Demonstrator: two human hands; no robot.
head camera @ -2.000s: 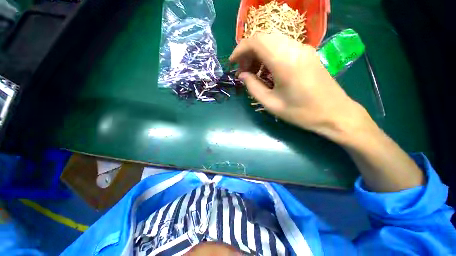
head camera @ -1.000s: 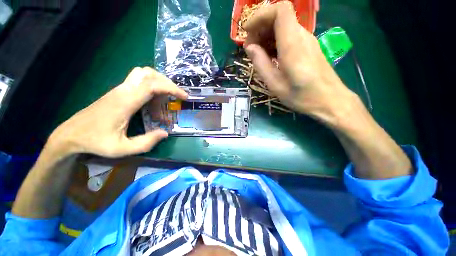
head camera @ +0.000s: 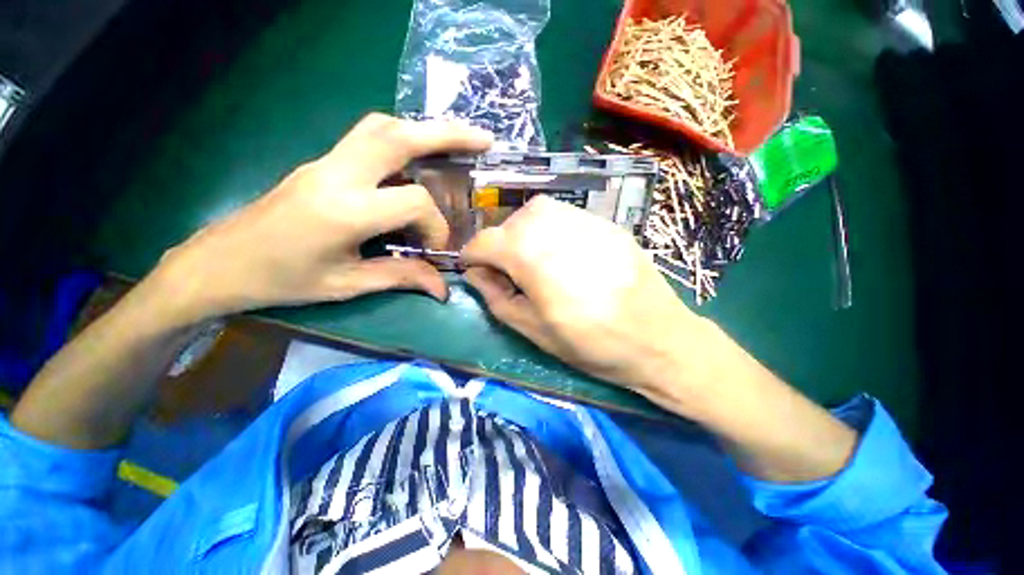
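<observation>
A grey-silver phone housing (head camera: 631, 180) is held just above the bench, its open inner side up, with an orange patch and a dark strip showing. My left hand (head camera: 326, 219) grips its left end, fingers at the far edge and thumb at the near edge. My right hand (head camera: 573, 281) has its fingertips pinched together at the housing's near edge, close to my left thumb, and covers part of it. Whether a small key is between the right fingertips is hidden. Gold keys (head camera: 674, 79) fill the orange-red bin (head camera: 769, 67).
Loose gold and dark slivers (head camera: 702, 213) lie heaped right of the housing. A clear bag (head camera: 472, 67) of dark slivers lies behind it. A green-ended packet (head camera: 797, 163) and a thin silver tool (head camera: 841, 247) lie at right. The bench edge (head camera: 449, 357) runs near my body.
My right hand has come from the bin down to the housing's near edge. My left hand still holds the housing. The view has shifted, so the bench items appear further right.
</observation>
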